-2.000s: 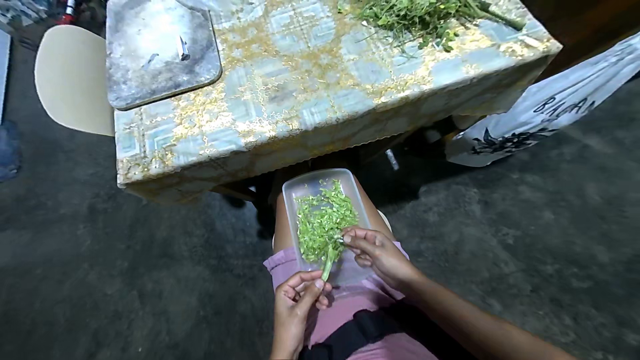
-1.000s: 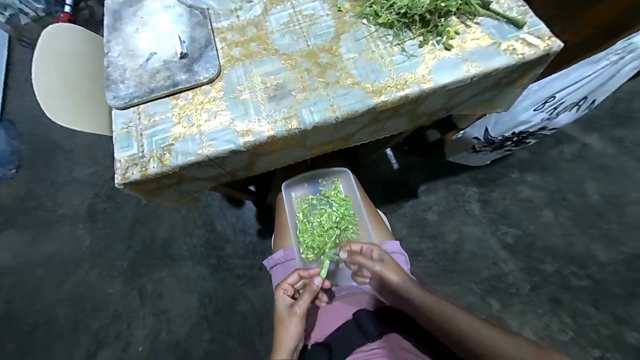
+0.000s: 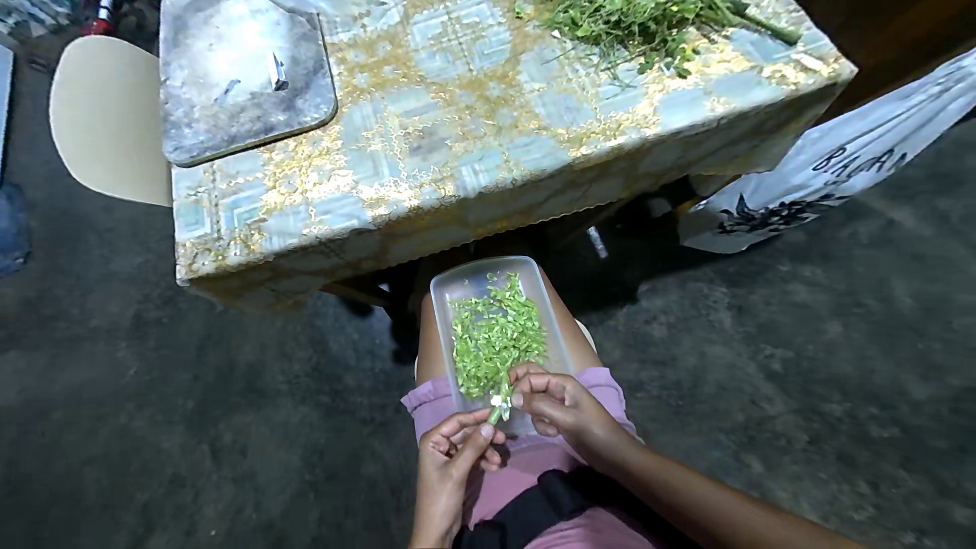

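A clear plastic container (image 3: pixel 564 358) rests on my lap, with many small green plant pieces (image 3: pixel 496 332) spread inside it. Over its near end, my left hand (image 3: pixel 461 450) pinches a short green stalk (image 3: pixel 496 414) between thumb and fingers. The stalk has a whitish, split-looking upper end. My right hand (image 3: pixel 553 400) is at that upper end, fingertips closed on it just above the container's near part. Whether the right fingers also hold a loose piece is too small to tell.
Ahead stands a table with a patterned cloth (image 3: pixel 457 152). A grey board (image 3: pixel 244 99) bearing a small metallic object (image 3: pixel 278 72) lies at its left, a heap of green stems and leaves (image 3: pixel 640 27) at its right. A pale seat (image 3: pixel 107 118) and a printed white cloth (image 3: pixel 823 171) flank the table.
The stalk's upper end shows more white now than it did a second ago. Both hands remain near the container's near end.
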